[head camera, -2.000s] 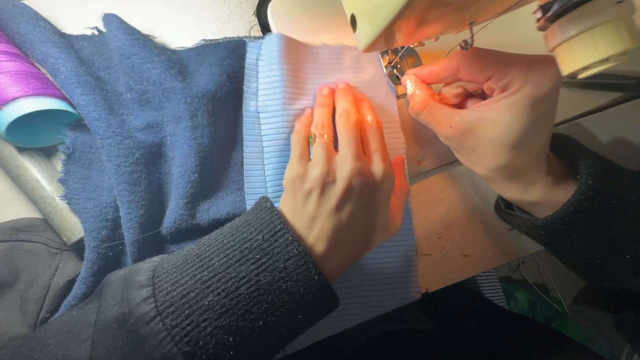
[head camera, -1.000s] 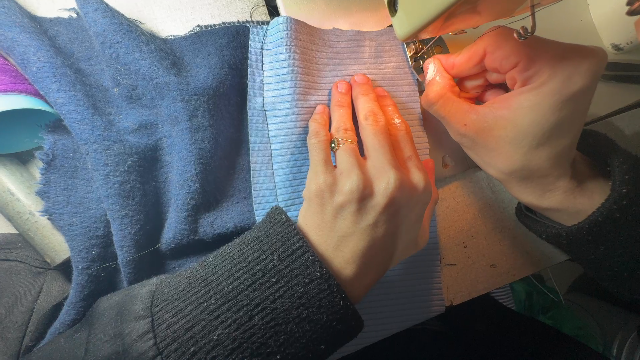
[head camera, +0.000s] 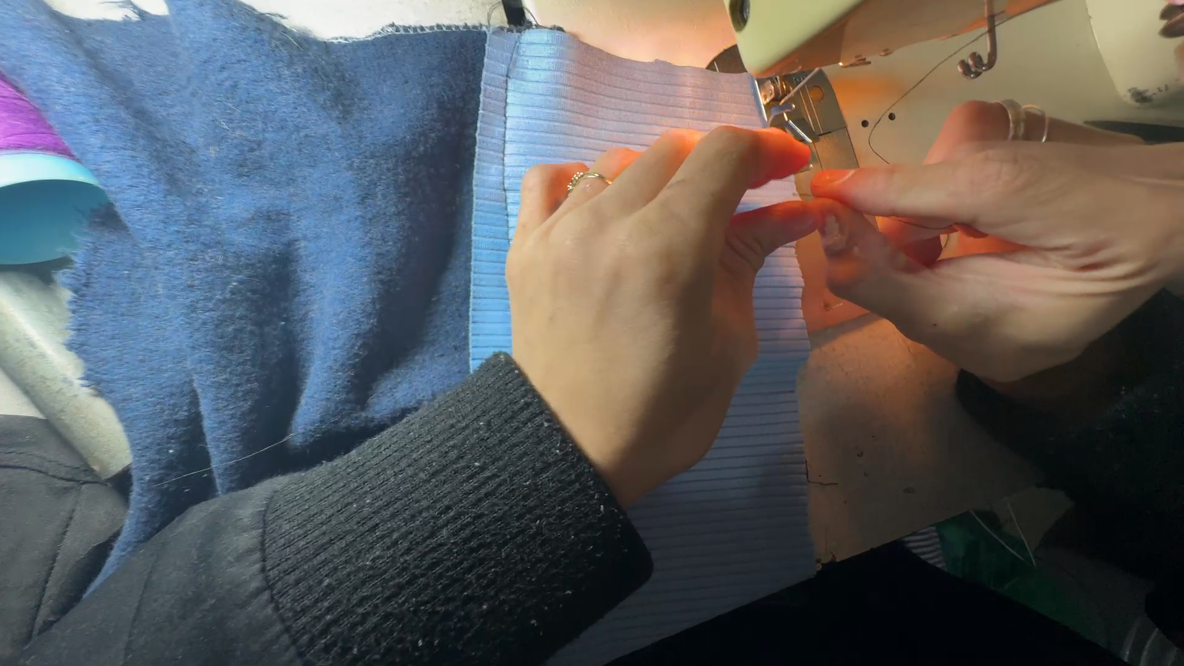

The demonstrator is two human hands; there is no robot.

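Light blue ribbed knit fabric (head camera: 573, 102), sewn along its left side to dark blue fleecy fabric (head camera: 277, 203), lies on the sewing machine bed. My left hand (head camera: 638, 277) rests over the ribbed piece, its thumb and index finger reaching to the right edge near the presser foot (head camera: 786, 116). Just right of that edge, my right hand (head camera: 980, 222) pinches thumb against index finger, their tips close to my left thumb. A thin dark thread (head camera: 874, 129) runs down from the machine toward my right fingers. Whatever lies between the fingertips is too small to tell.
The sewing machine head (head camera: 832, 32) overhangs the upper right. At the left edge is a cone of purple thread (head camera: 32, 125) with a light blue base. Green material (head camera: 1008, 564) lies below the worn table edge at lower right.
My left hand, flat on the ribbed fabric before, has lifted its thumb and index finger to the fabric's right edge, beside my right fingertips. My right hand has come a little lower, away from the needle area.
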